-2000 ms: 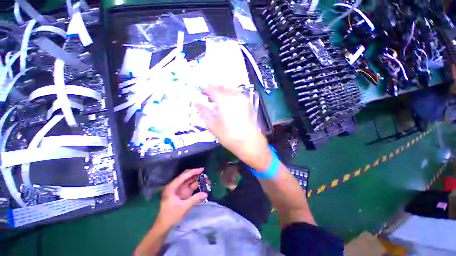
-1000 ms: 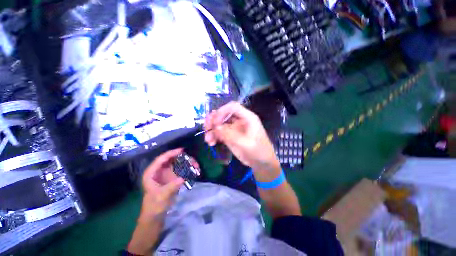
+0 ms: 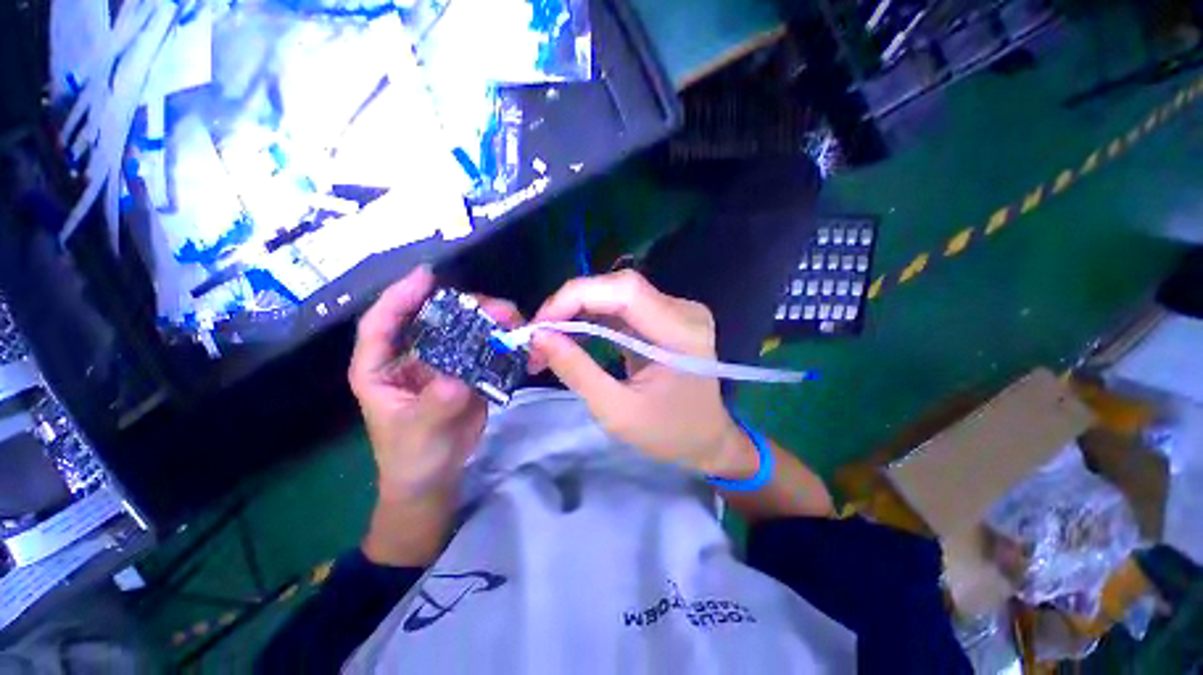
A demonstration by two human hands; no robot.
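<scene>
My left hand [image 3: 420, 402] holds a dark circuit board [image 3: 455, 346] by its edges, above the lap. My right hand [image 3: 647, 369] pinches a white flat ribbon cable [image 3: 686, 360] near one end. That end has a blue tip and lies at the board's right part; whether it sits in a connector cannot be told. The cable's other blue-tipped end sticks out to the right, over the back of my right hand. A bright blue band is on my right wrist.
The black component tray [image 3: 633, 92] with a bright loose cable pile [image 3: 317, 119] is ahead and left. Boards with cables lie at far left. A small-parts tray [image 3: 829, 277] is right, a slotted rack upper right, an open carton [image 3: 989, 442] lower right.
My right hand has left the cable pile with a ribbon cable and come to the board. My left hand still holds the board, now turned more face-up. The view has shifted right and down.
</scene>
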